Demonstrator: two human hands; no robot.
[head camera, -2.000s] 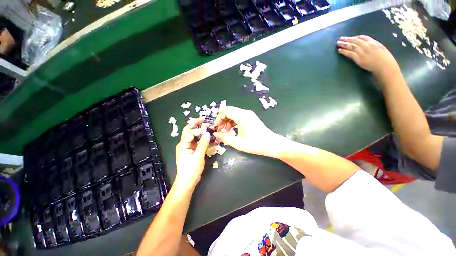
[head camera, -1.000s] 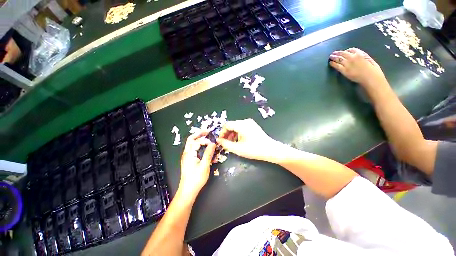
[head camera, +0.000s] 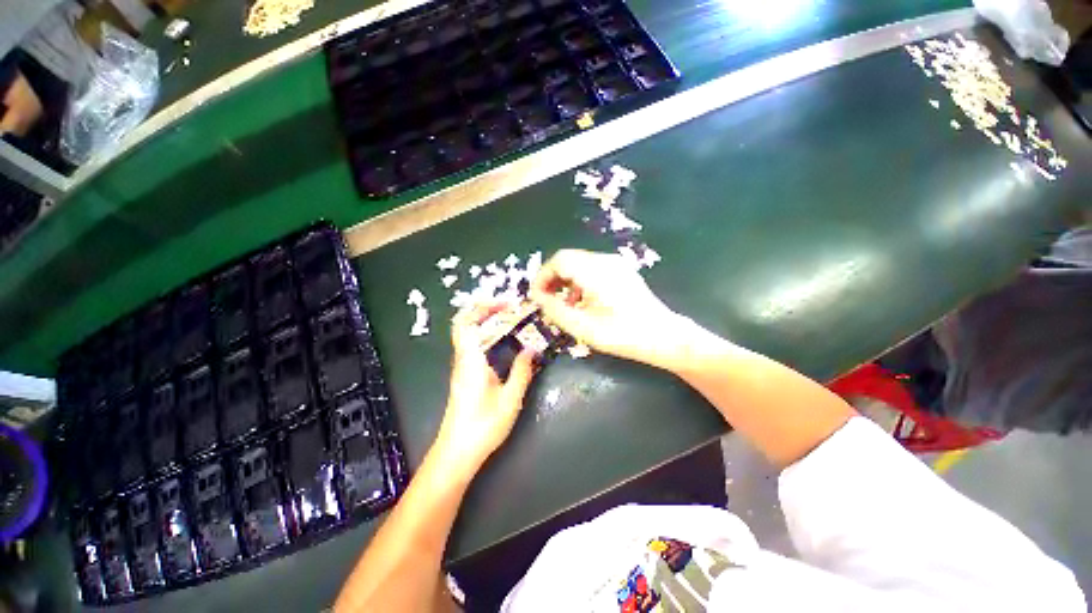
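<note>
My left hand (head camera: 485, 365) holds a small dark plastic housing (head camera: 505, 352) over the dark green worktop, with a pale patch showing on it. My right hand (head camera: 599, 305) is beside it, fingertips bent down at the housing's far right side; whether they pinch a small piece cannot be told. Small white pieces (head camera: 495, 283) lie scattered just beyond my hands, and more white pieces (head camera: 613, 198) lie farther off to the right. The left black tray (head camera: 228, 407) has rows of pockets holding dark housings.
A second black tray (head camera: 479, 96) lies on the brighter green belt beyond the pale edging strip (head camera: 455, 204). A scatter of pale pieces (head camera: 976, 90) is at the far right. A clear plastic bag (head camera: 110, 96) is at the upper left. A red stool (head camera: 910, 407) stands at the right.
The tray on the belt has moved left. The neighbour's hand and arm have left the worktop. My left hand has opened its hold so more of the housing shows; my right hand has shifted slightly.
</note>
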